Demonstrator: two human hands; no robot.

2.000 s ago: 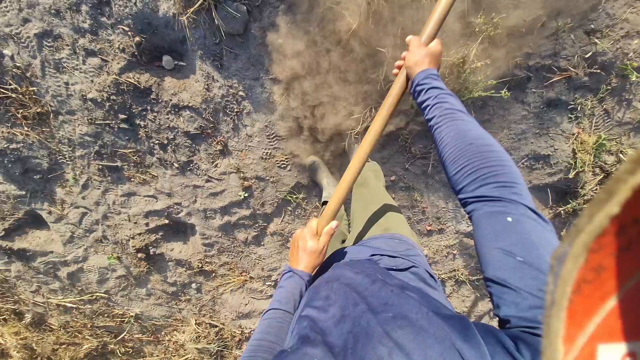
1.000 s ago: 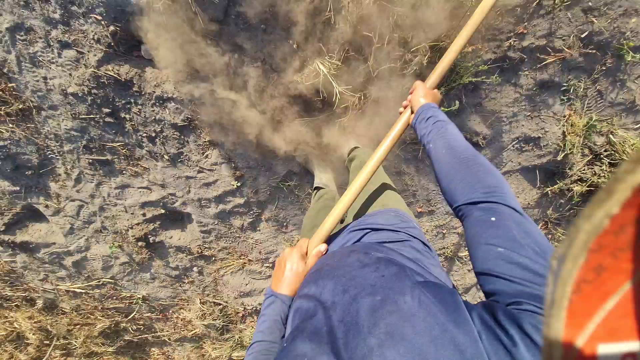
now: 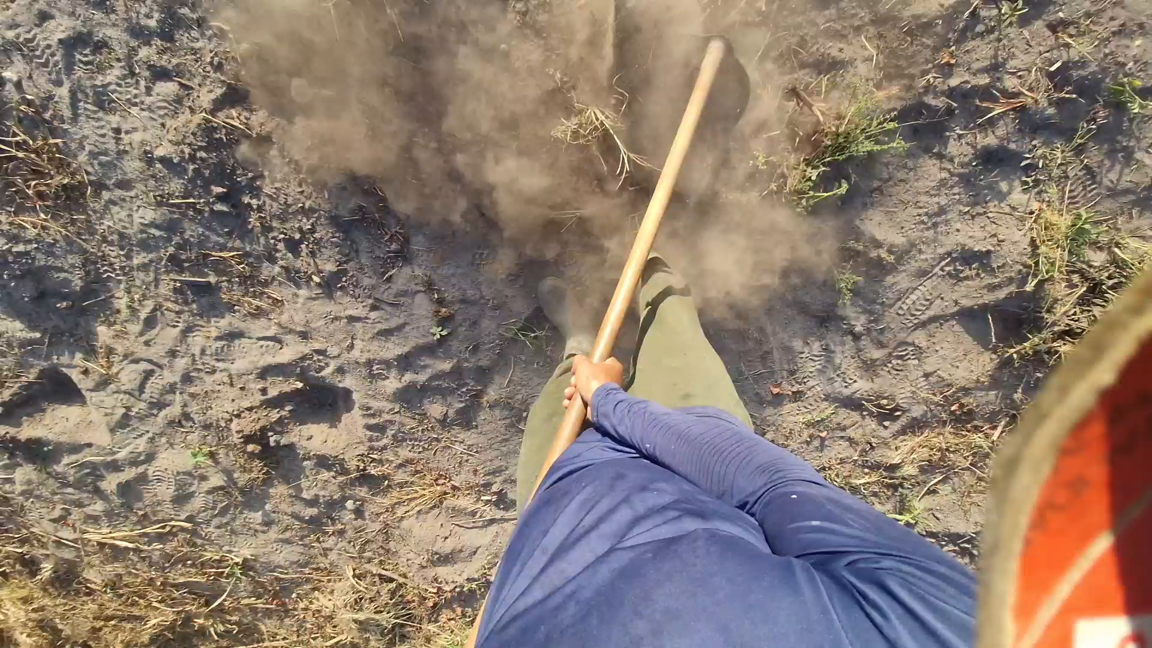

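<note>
A long wooden tool handle (image 3: 661, 193) slants from beside my body up to the top centre, over my legs. My right hand (image 3: 594, 378) is closed around it near my waist. A dark, rounded shape (image 3: 727, 90), perhaps the tool's head, shows dimly through dust at the handle's far end; its kind cannot be told. The lower part of the handle passes behind my blue shirt at the left, and my left hand is out of sight. A tuft of dry grass (image 3: 589, 126) with roots or stalks lies or hangs within the dust cloud, left of the handle.
Dry, uneven soil (image 3: 333, 351) with prints surrounds my boots (image 3: 562, 306). Green weeds (image 3: 837, 148) stand right of the handle, with more grass (image 3: 1075, 238) farther right. Straw (image 3: 117, 576) covers the lower left. An orange brim (image 3: 1089, 504) blocks the lower right.
My right hand has slid down the handle towards my waist. My left hand, earlier on the handle's lower part, has gone out of sight. The handle's far end has come into view.
</note>
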